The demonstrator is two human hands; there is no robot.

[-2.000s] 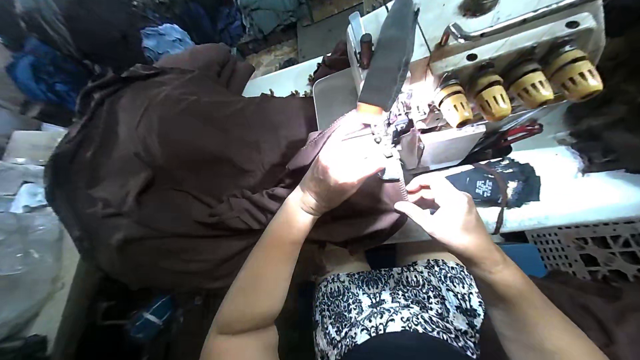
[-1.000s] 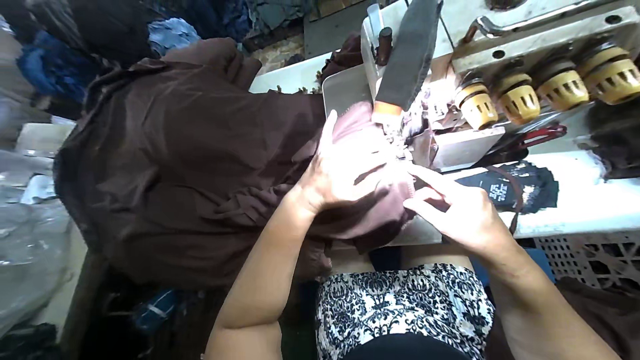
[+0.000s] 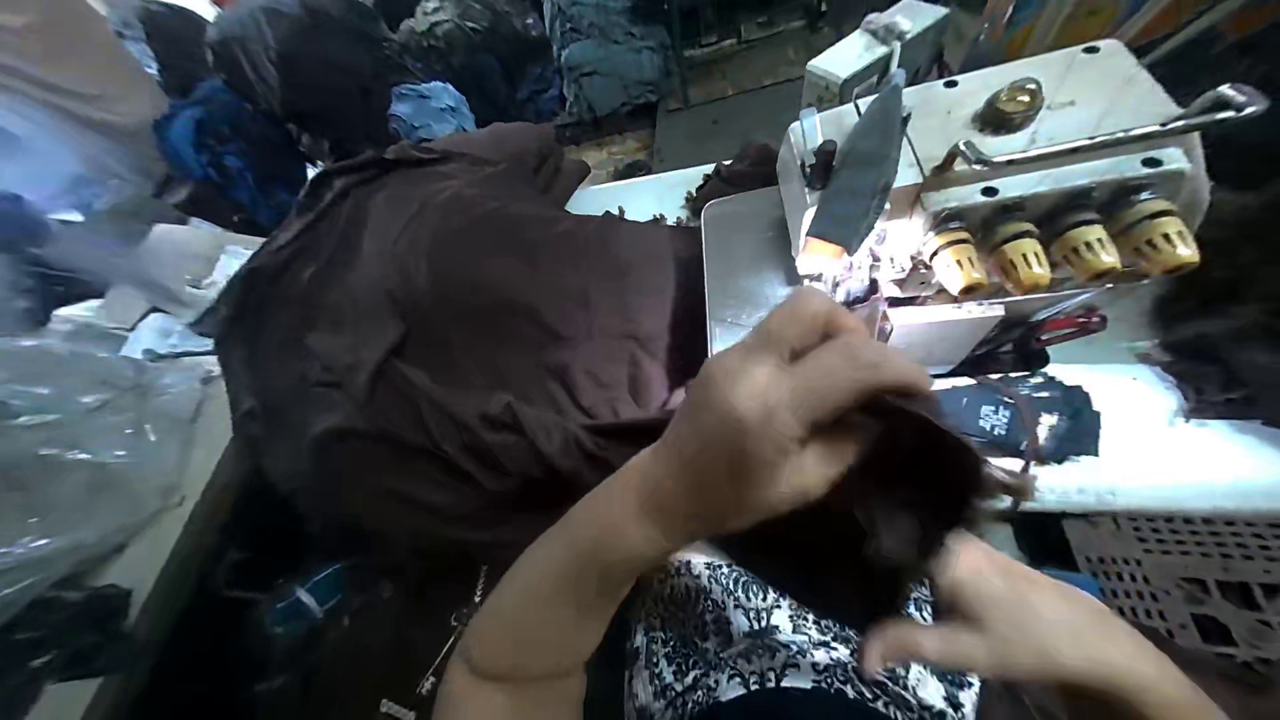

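Dark brown fabric (image 3: 480, 300) spreads across the left and centre, and a darker bunched part of it hangs in front of my lap. My left hand (image 3: 780, 420) has its fingers closed on this fabric, just in front of the overlock sewing machine (image 3: 1060, 110). Lower right, my right hand (image 3: 980, 610) is at the fabric's lower edge, blurred, its thumb apart; whether it grips the cloth is unclear. The machine's lit needle area (image 3: 860, 280) lies beyond my left hand, partly hidden by it.
Yellow tension knobs (image 3: 1085, 245) line the machine's front. A dark pouch-like item with writing (image 3: 1015, 415) and red-handled scissors (image 3: 1070, 325) lie on the right. A plastic crate (image 3: 1170, 575) stands lower right. Clear plastic bags (image 3: 90, 450) are at left, with piled clothes behind.
Both hands have come away from the needle area toward my body. The fabric edge that lay at the needle is now lifted and bunched below my left hand.
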